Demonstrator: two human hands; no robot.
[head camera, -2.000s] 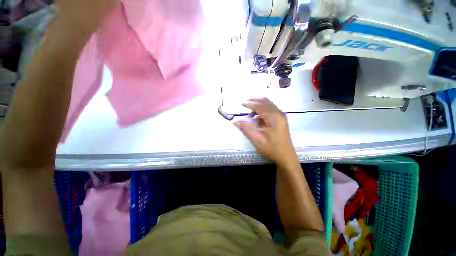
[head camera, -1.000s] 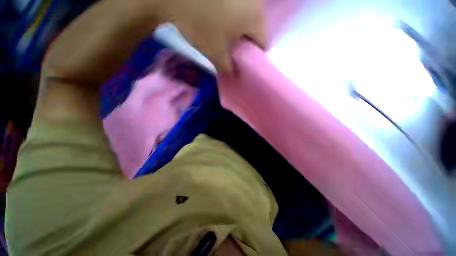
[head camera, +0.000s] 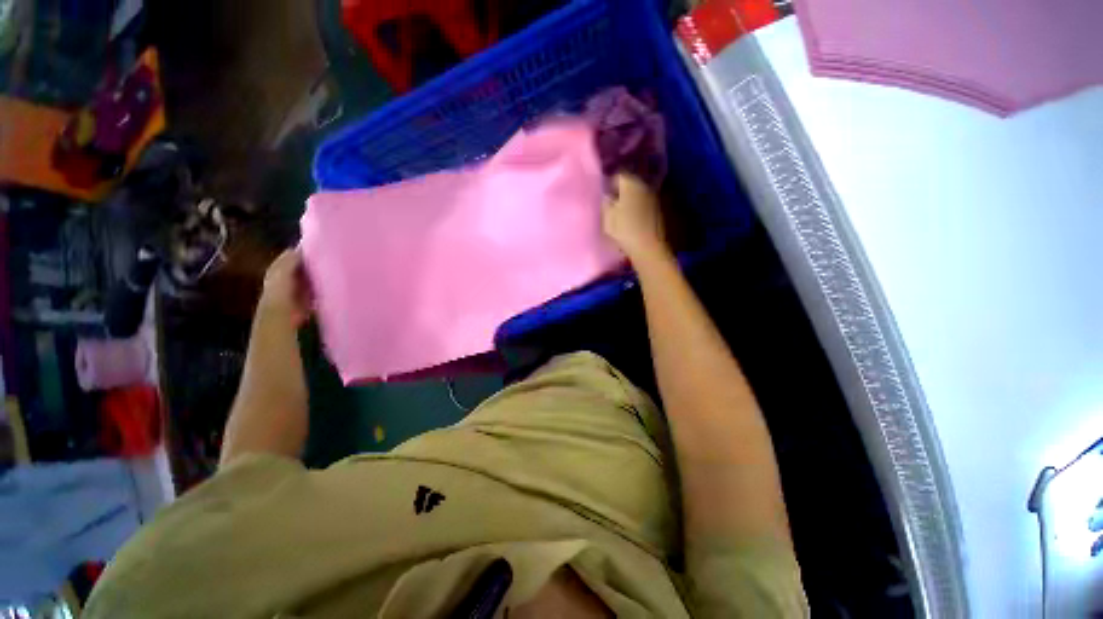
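Note:
A large pink cloth panel (head camera: 460, 248) is stretched out over the blue crate (head camera: 520, 91). My left hand (head camera: 287, 285) holds its left edge, with the fingers partly hidden by the cloth. My right hand (head camera: 631, 221) is at its right edge, beside a bunched purple-pink cloth (head camera: 629, 136) in the crate. The right fingertips are small and partly hidden, but they close on the panel's edge.
The white machine table (head camera: 956, 266) stands at the right, with a measuring tape (head camera: 835, 302) along its edge. Layered pink cut pieces (head camera: 956, 48) lie on it at the top right. A red object (head camera: 423, 36) is beyond the crate. Other cloth and items are at the far left.
The view has turned left from the sewing machine to the blue crate. The pink cloth has moved off the table edge to over the crate, now between both hands.

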